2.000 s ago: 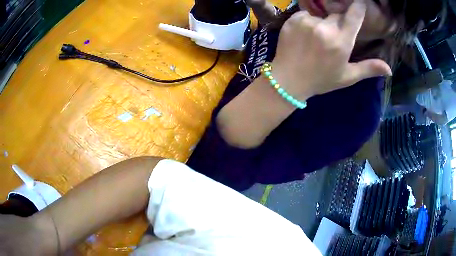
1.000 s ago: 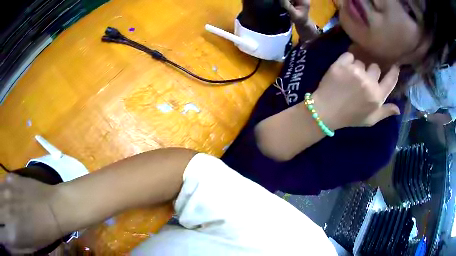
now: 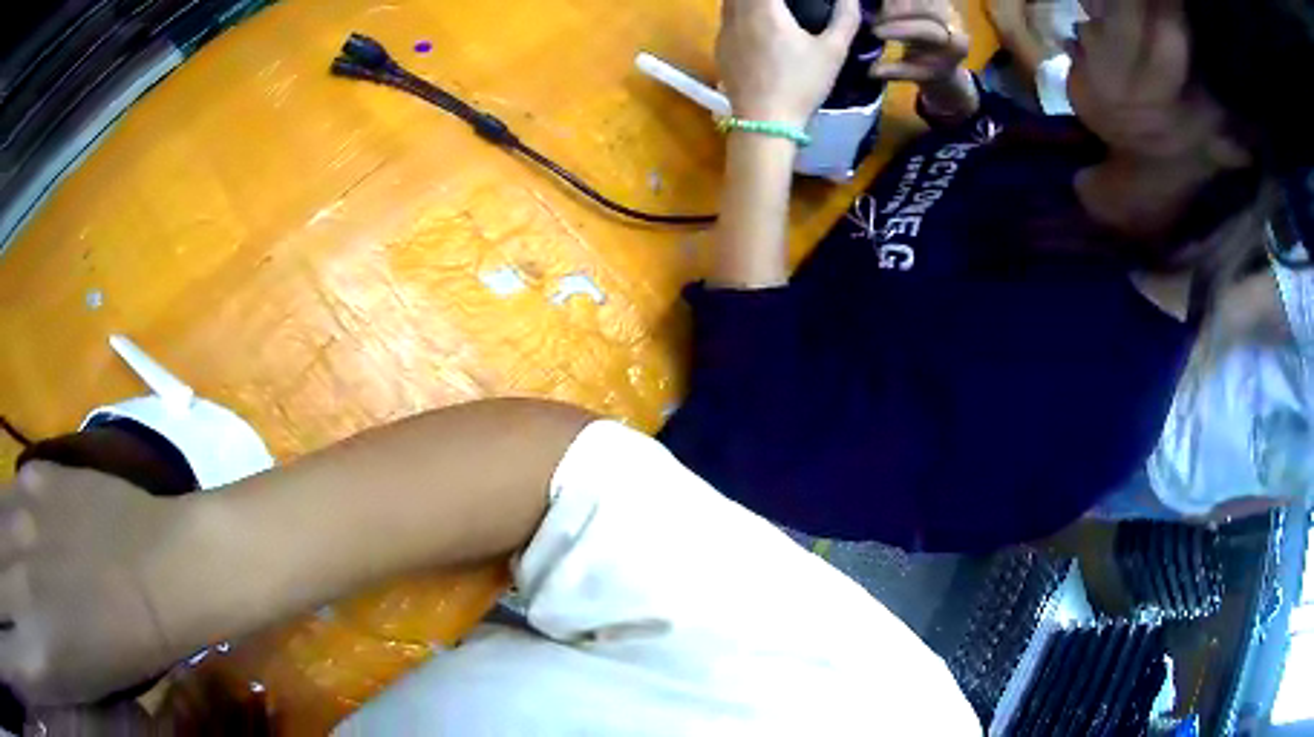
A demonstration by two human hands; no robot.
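Note:
A dark rounded housing with a white band (image 3: 224,442) is at the lower left, with a pale arm-like strip (image 3: 150,370) sticking out. My right hand (image 3: 87,583) is at the left edge, back up, against the dark part and covering much of it. Its fingers are partly cut off and blurred, so its grip does not show. My left hand cannot be made out. A dim skin-toned patch at the bottom edge is too unclear to name.
A person in a dark top (image 3: 937,360) sits close on the right, both hands at another white-banded black unit (image 3: 843,137). Its black cable (image 3: 493,130) lies on the orange-yellow taped bench (image 3: 288,216). Black stacked trays (image 3: 1088,677) stand at the lower right.
The view has shifted, so bench items sit further right. The neighbour's raised hand has come down from the face onto their unit. My right hand remains at the housing.

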